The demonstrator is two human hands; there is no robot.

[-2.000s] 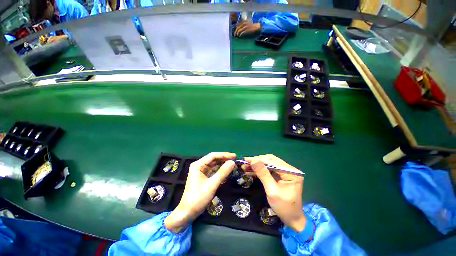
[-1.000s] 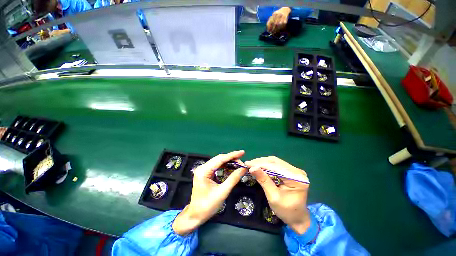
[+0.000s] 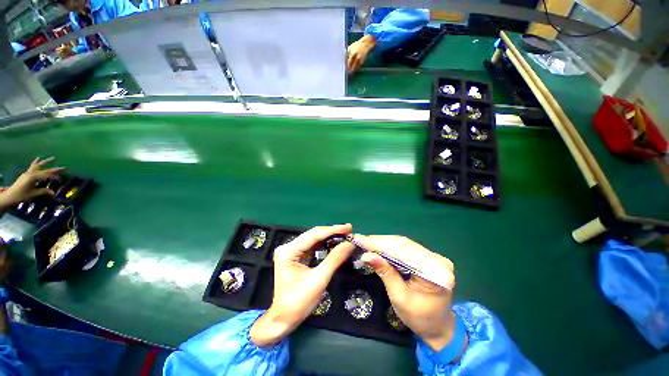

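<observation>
The black working tray [image 3: 253,266] lies under my hands, with round units in several pockets; one unit [image 3: 359,303] shows at the front and another [image 3: 232,280] at the left end. My left hand [image 3: 302,283] is above the tray, thumb and fingers closed around a round unit [image 3: 334,242], mostly hidden by the fingertips. My right hand [image 3: 417,286] holds thin tweezers [image 3: 396,263], slanting from the fingertips at the unit back over the hand. The tweezers' tip is too small to make out.
A second compartment tray [image 3: 461,143] with units stands ahead right. At left are a parts box [image 3: 59,246] and a neighbour's tray [image 3: 81,189] with a person's hand over it. A side shelf [image 3: 557,117] with a red basket [image 3: 627,128] is at right; a divider [image 3: 279,55] stands ahead.
A person's hand has appeared over the left tray. The person's hand beyond the divider has moved left. My right hand has turned slightly; both my hands stay at the unit.
</observation>
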